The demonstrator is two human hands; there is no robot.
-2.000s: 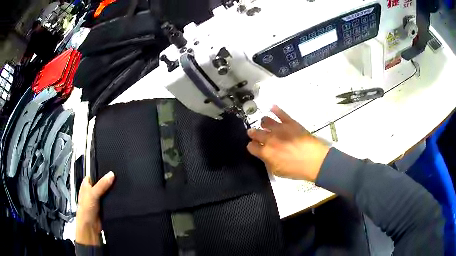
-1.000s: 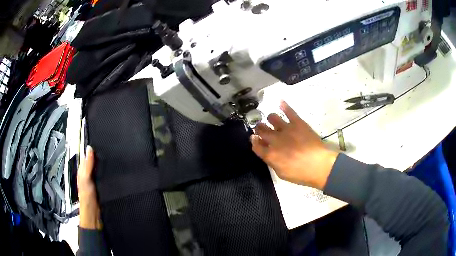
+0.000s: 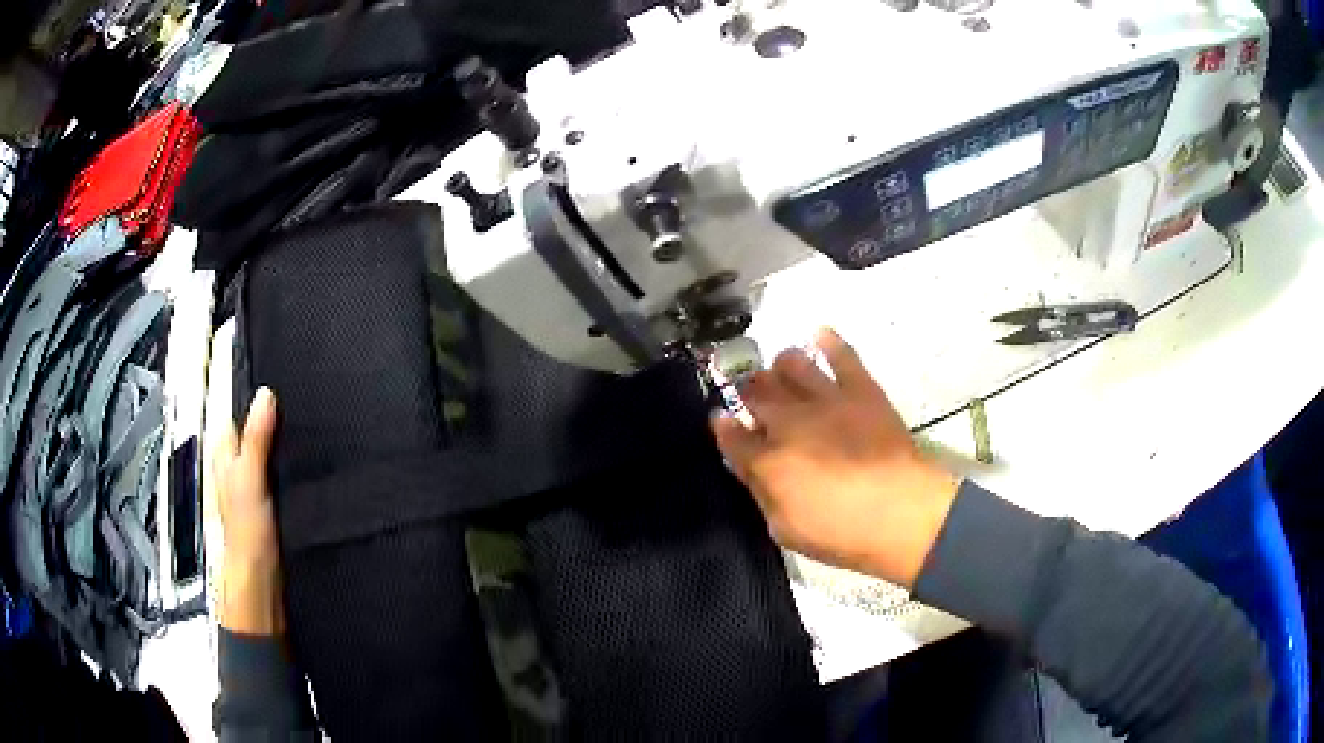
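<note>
The black mesh back panel (image 3: 654, 610) lies on the machine table, its right edge under the sewing machine head (image 3: 581, 276). A camouflage webbing strip (image 3: 508, 624) runs along it, and a black cross strap (image 3: 378, 494) crosses that strip. My left hand (image 3: 250, 508) is at the panel's left edge, thumb on top, fingers partly hidden. My right hand (image 3: 835, 457) is at the panel's right edge beside the presser foot (image 3: 712, 380), fingers bent; the fingertips' contact with the edge is hard to see.
Thread snips (image 3: 1067, 322) lie on the table right of the needle, below the control panel (image 3: 987, 171). A black panel stack (image 3: 312, 116) is behind the machine. Red pieces (image 3: 131, 174) and grey cut pieces (image 3: 87, 436) are at left. A blue bin (image 3: 1256, 566) is at lower right.
The panel has moved away from me past the machine head, and its cross strap is now further up. My left hand has moved up with it. My right hand stays beside the presser foot.
</note>
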